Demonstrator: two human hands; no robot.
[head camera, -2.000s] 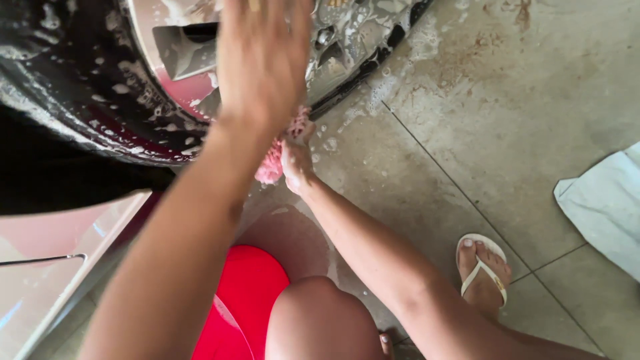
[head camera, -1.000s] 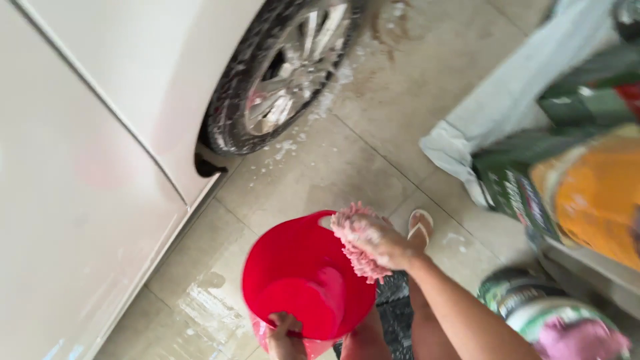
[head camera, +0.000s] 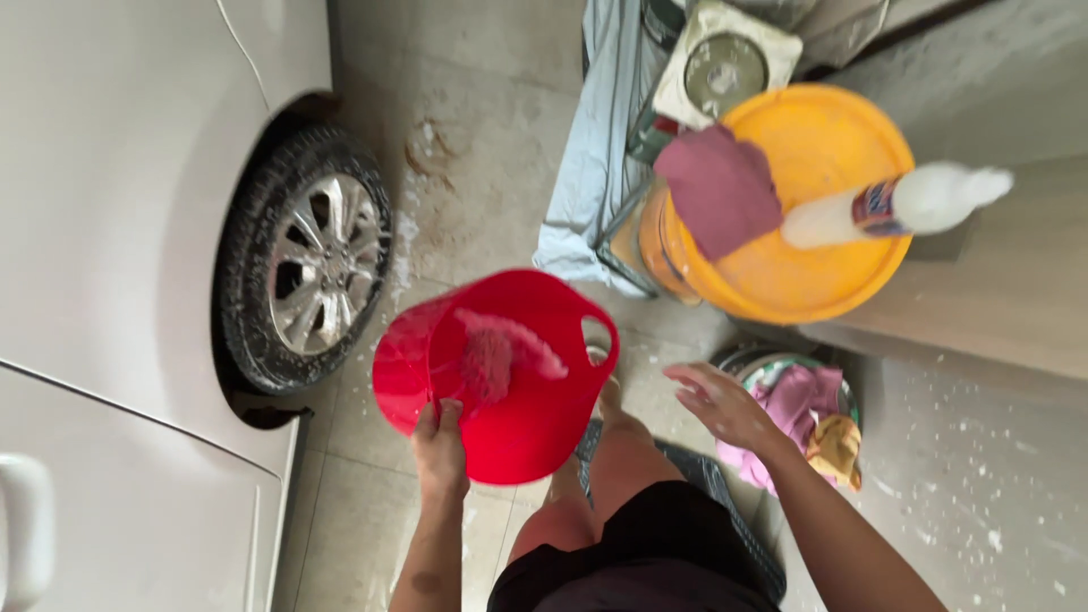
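My left hand (head camera: 440, 450) grips the near rim of a red plastic tub (head camera: 527, 442), which hangs tilted in front of my legs. Inside the tub lies a pink wash mitt (head camera: 487, 364), wet, with soapy water around it. To the right of the tub my right hand (head camera: 722, 404) is in the air, fingers apart and holding nothing, with some foam on its skin. It is nearest to a container of pink and yellow cloths (head camera: 799, 399). On the left, the car wheel (head camera: 327, 263) has suds on its tyre and spokes.
A silver car (head camera: 127, 212) fills the left side. At the upper right, an orange bucket lid (head camera: 816, 136) bears a maroon cloth (head camera: 718, 191) and a white bottle (head camera: 926, 200). Beside it are a square tin (head camera: 727, 72) and a light blue sheet (head camera: 586, 187). Foam and brown stains mark the tiled floor (head camera: 484, 161).
The pink mitt, in my right hand one second ago, now lies in the red tub, and that hand is empty. My left hand still holds the tub. The view has swung to the right.
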